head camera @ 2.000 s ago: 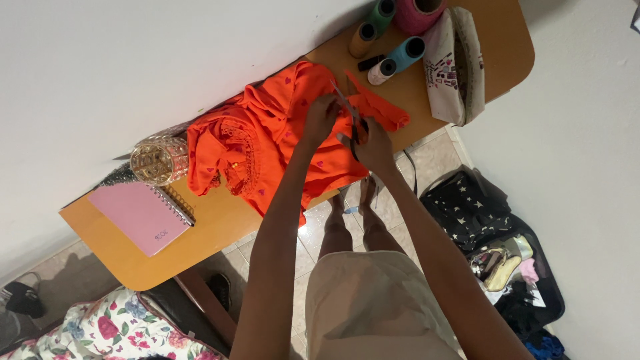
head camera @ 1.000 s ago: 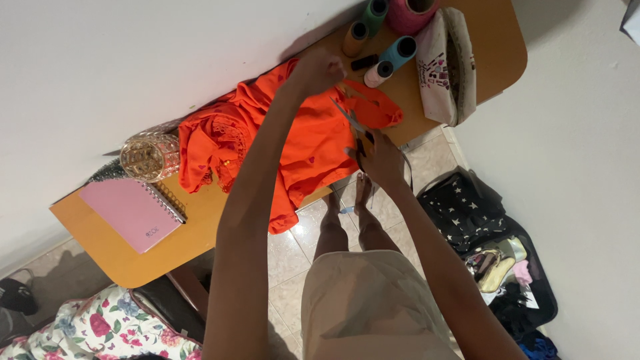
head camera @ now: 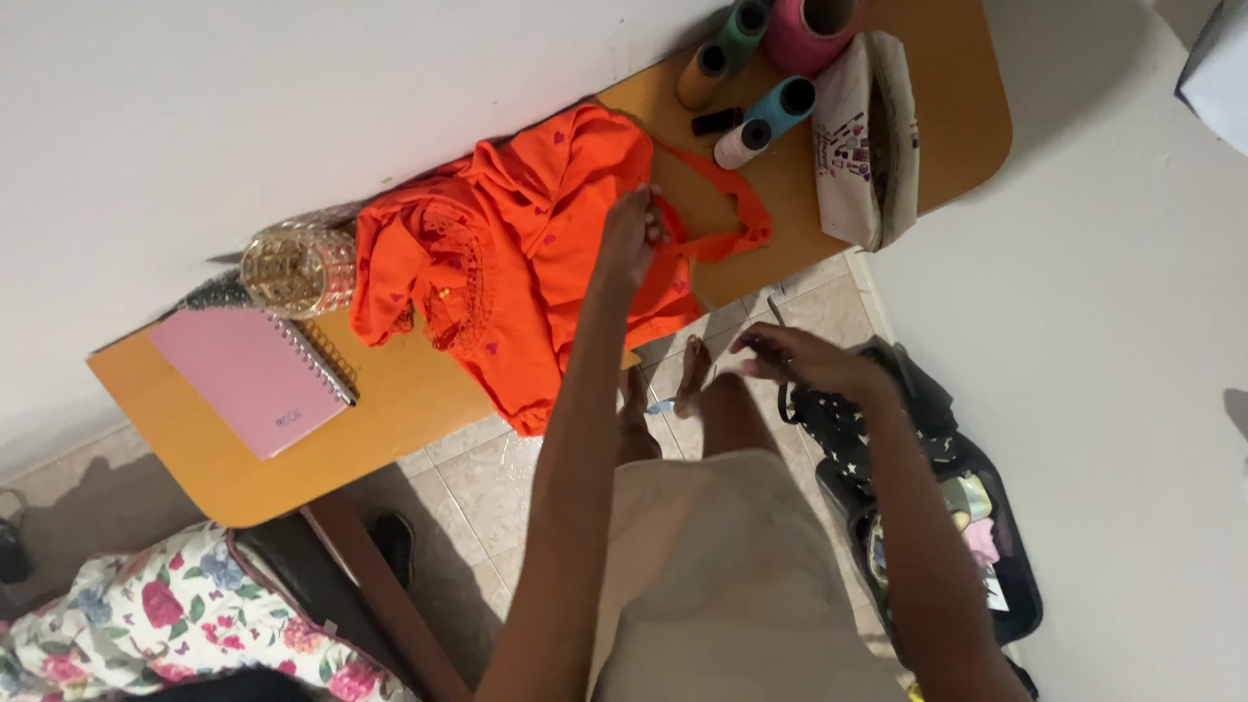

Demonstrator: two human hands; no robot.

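Note:
Orange-red fabric with small heart prints (head camera: 546, 234) and a lace-like trimmed part lies bunched across the wooden table. My left hand (head camera: 634, 234) is closed on the fabric at its right side. From there a narrow strip of the same fabric (head camera: 746, 210) curves in a loop over the tabletop. My right hand (head camera: 799, 359) is off the table's front edge, apart from the fabric, with its fingers bent; something dark may be in them, but it is too blurred to tell. No scissors can be made out.
Thread cones, among them a blue one (head camera: 780, 105) and a pink one (head camera: 809, 34), stand by a printed pouch (head camera: 868, 146). Left lie a glass container (head camera: 297, 273) and a pink spiral notebook (head camera: 249, 380). An open suitcase (head camera: 1019, 575) is on the floor.
My right hand has moved away from the fabric, toward me; the scissors seen in it earlier cannot be made out. My left hand has come down onto the fabric. The strip now lies in an open loop.

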